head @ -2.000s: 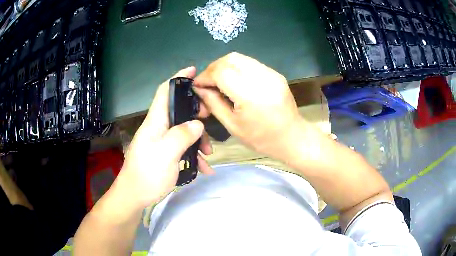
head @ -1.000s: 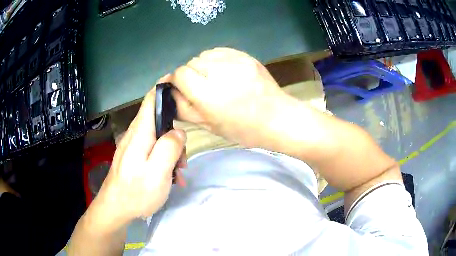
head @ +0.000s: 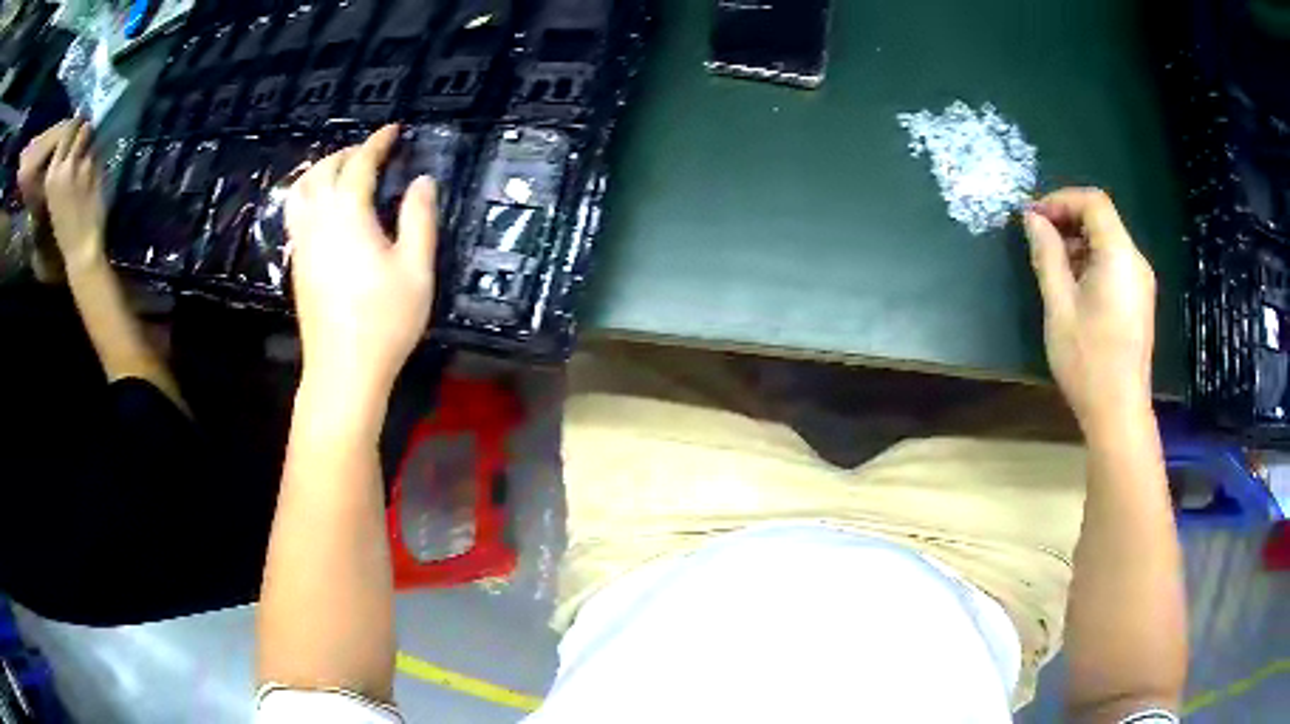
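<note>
My left hand [head: 361, 269] is over the black parts tray [head: 559, 308] on the left, thumb and fingers apart, holding nothing that I can see. Black phone housings [head: 509, 198] lie in rows of tray pockets beside it. My right hand [head: 1096, 290] is at the lower right edge of the pile of small clear parts [head: 976, 159], on the green bench surface. Its thumb and forefinger are pinched together on a tiny whitish bit, barely visible.
A black smartphone [head: 768, 38] lies at the back of the green bench [head: 764, 212]. Stacked black trays [head: 1252, 283] stand at the right. A neighbour's hand [head: 64, 191] is at far left, near a clear bag [head: 92, 78]. A red stool [head: 453, 488] stands below the bench.
The hands have parted and the housing they held is out of them. My left hand has moved over the left tray, my right hand to the clear pile. The view has turned left.
</note>
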